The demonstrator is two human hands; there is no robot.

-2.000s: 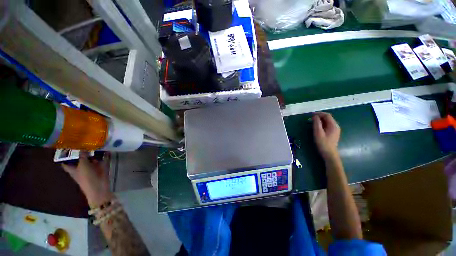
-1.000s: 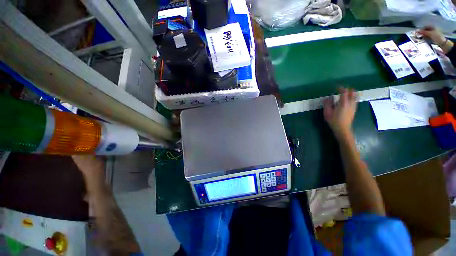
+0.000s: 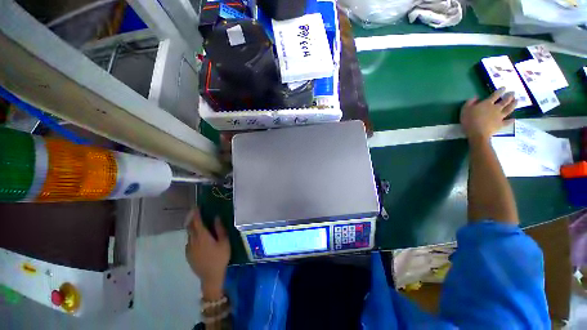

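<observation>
Several white printed packs (image 3: 507, 78) lie on the green conveyor belt at the upper right. My right hand (image 3: 489, 115) reaches over the pale rail, its fingertips at the lower end of the nearest pack; whether it grips the pack I cannot tell. The bench scale (image 3: 304, 174) stands in front of me with a bare grey plate and a lit display. My left hand (image 3: 207, 248) is empty, fingers apart, left of the scale's front corner.
A tray (image 3: 270, 117) with black items and a label card (image 3: 304, 48) stands behind the scale. A stack light (image 3: 80, 169) and white frame bars cross the left. The brown infeed belt (image 3: 58, 235) has an emergency stop (image 3: 64, 298) nearby. Paper sheets (image 3: 529, 151) lie at right.
My left hand has moved right, from the infeed belt to beside the scale. My right hand has moved right and forward to the packs. The other person's hand has left the packs.
</observation>
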